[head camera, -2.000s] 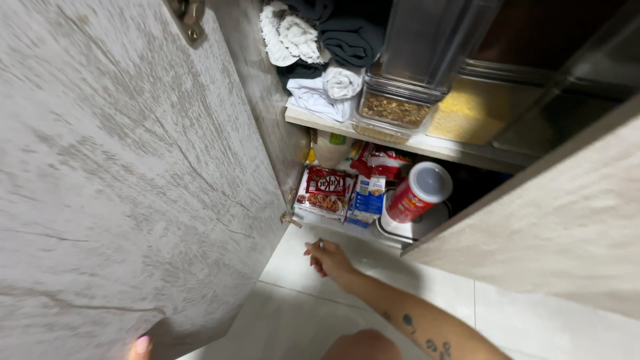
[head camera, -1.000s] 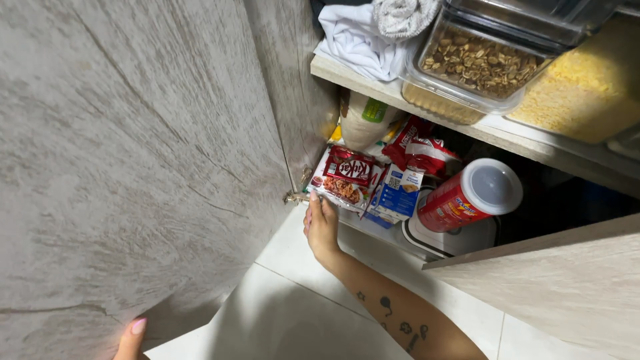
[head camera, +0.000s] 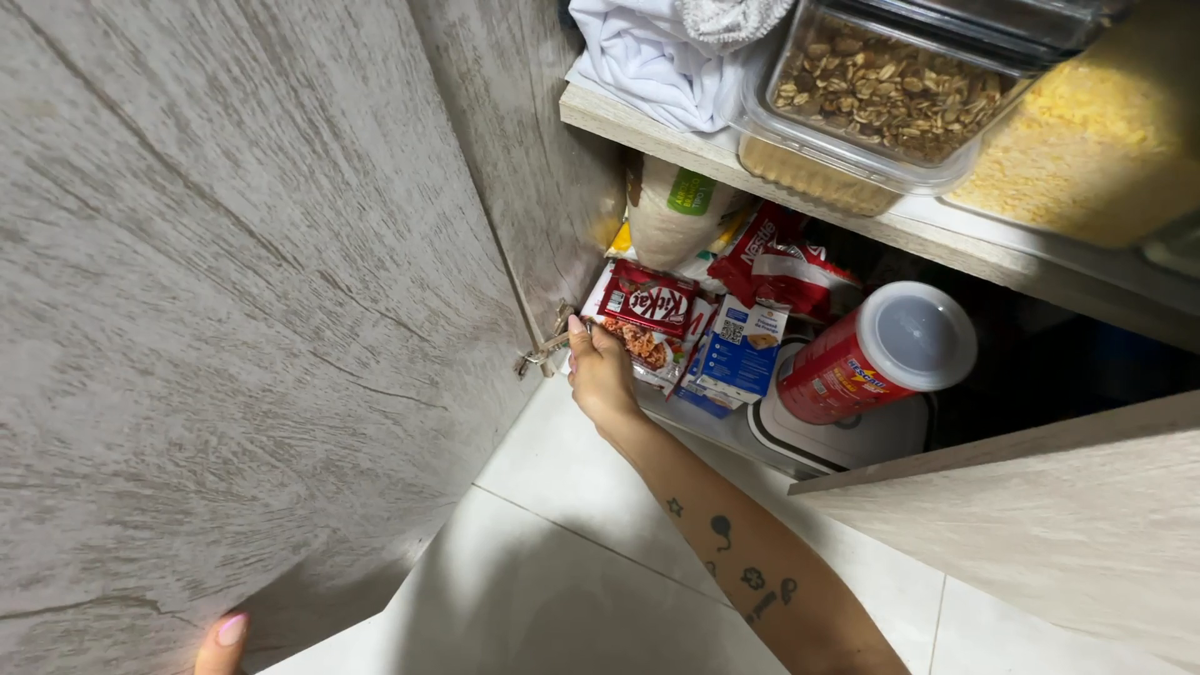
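Observation:
My right hand (head camera: 601, 371) reaches to the front left of the low cupboard shelf, its fingertips beside the metal door hinge (head camera: 548, 345) and the edge of a printed food packet (head camera: 643, 341). Whether the fingers grip anything is not plain. On that packet lies a red KitKat package (head camera: 649, 298). Blue and white boxes (head camera: 741, 352) lie to their right, with a red Nescau can (head camera: 872, 356) farther right on a white-lidded container (head camera: 839, 436). Of my left hand (head camera: 223, 645) only a thumb shows, at the lower edge of the wood-patterned door; its fingers are hidden.
The open door (head camera: 244, 281) fills the left side, and another cupboard panel (head camera: 1031, 497) stands at the right. Above, a shelf (head camera: 656, 131) holds white cloths (head camera: 647, 56), an oat container (head camera: 891, 84) and a tub of yellow flakes (head camera: 1087, 141). Pale floor tiles (head camera: 562, 553) lie below.
My right hand has moved from over the floor to the hinge and the packet's edge. The view has come closer to the cupboard. My left thumb stays at the door's edge.

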